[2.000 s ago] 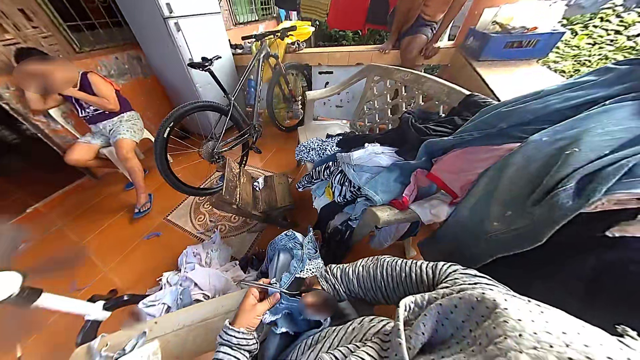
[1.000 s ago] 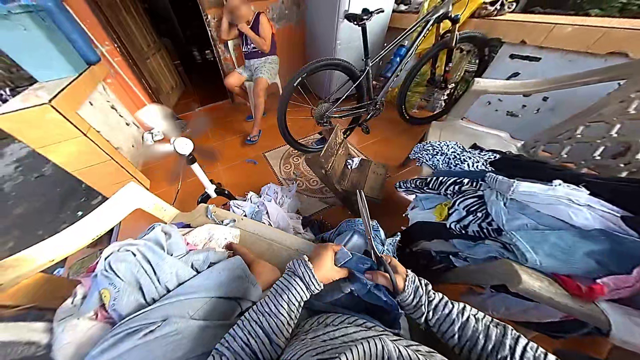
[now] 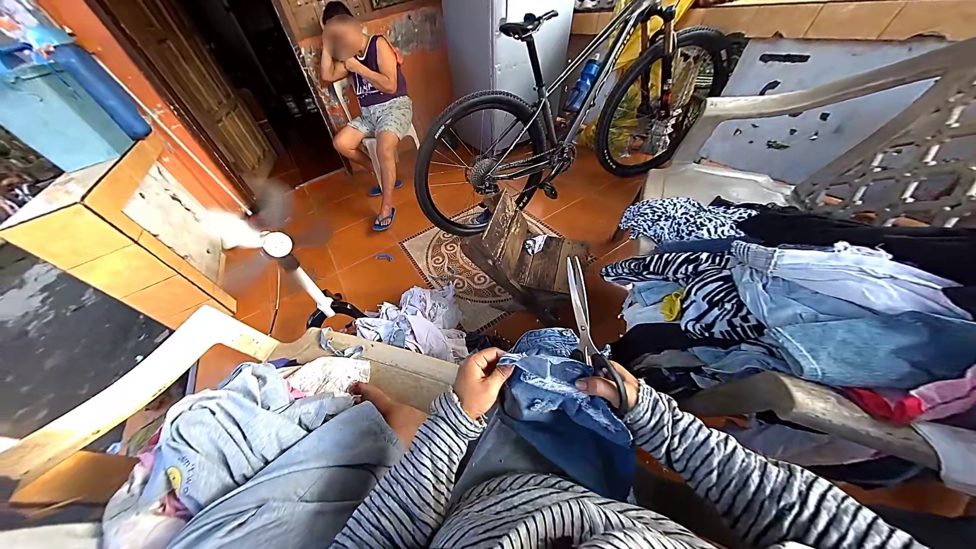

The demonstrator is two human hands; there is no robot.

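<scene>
A piece of blue denim with frayed, pale edges lies over my lap, stretched between my two hands. My left hand pinches its upper left edge between thumb and fingers. In my right hand are scissors with black handles, their blades pointing up and slightly parted; the same hand's thumb presses on the denim's right side. The blades are beside the cloth, not on it. Part of the right fingers is hidden by the scissors' handle and the cloth.
Clothes are heaped on a plastic chair at right, more garments lie at left. Ahead are a cloth pile, a blurred white fan, a wooden stool, a bicycle and a seated person.
The view has swung left since the first frame. Both hands have shifted on the denim since a second ago, and its frayed part now shows between them. The scissors remain upright at right.
</scene>
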